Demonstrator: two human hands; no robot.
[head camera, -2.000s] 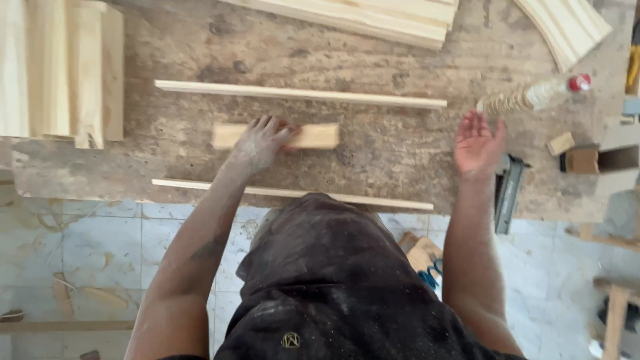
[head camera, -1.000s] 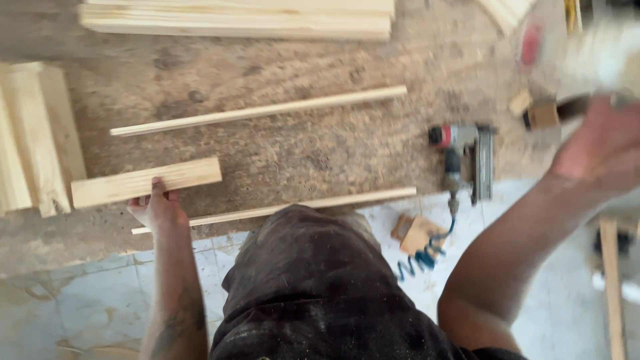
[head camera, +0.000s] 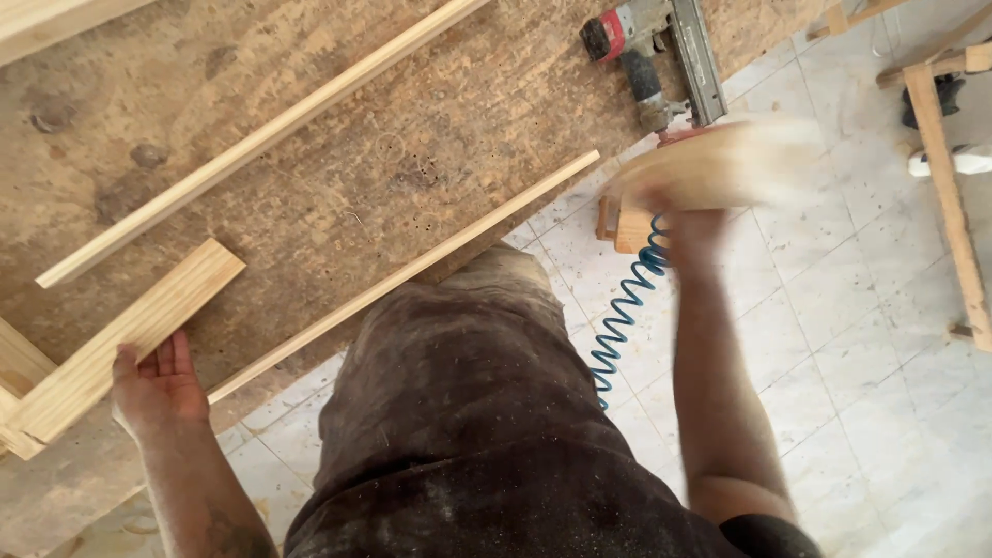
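Note:
My left hand (head camera: 159, 380) grips the lower edge of a short pine board (head camera: 136, 333), thumb on top and fingers underneath. The board lies tilted at the left of the workbench (head camera: 310, 194), its lower end by other boards. My right hand (head camera: 697, 229), blurred by motion, is closed on a pale bottle (head camera: 721, 167) beyond the bench's front edge. Two thin wood strips lie roughly parallel on the bench: one strip (head camera: 263, 143) farther back, the other strip (head camera: 411, 267) along the front edge. A pneumatic nailer (head camera: 651, 58) rests beyond the bottle.
A blue coiled air hose (head camera: 616, 318) hangs over the tiled floor beside a wooden block (head camera: 635, 229). Stacked boards (head camera: 23, 353) sit at the far left, and another board (head camera: 54, 23) at the top left. A wooden frame (head camera: 949, 201) stands at the right.
My right hand was empty two seconds ago; it now holds the bottle, which lay on the bench then. My left hand has moved the short board left, toward the stacked boards. The view has turned.

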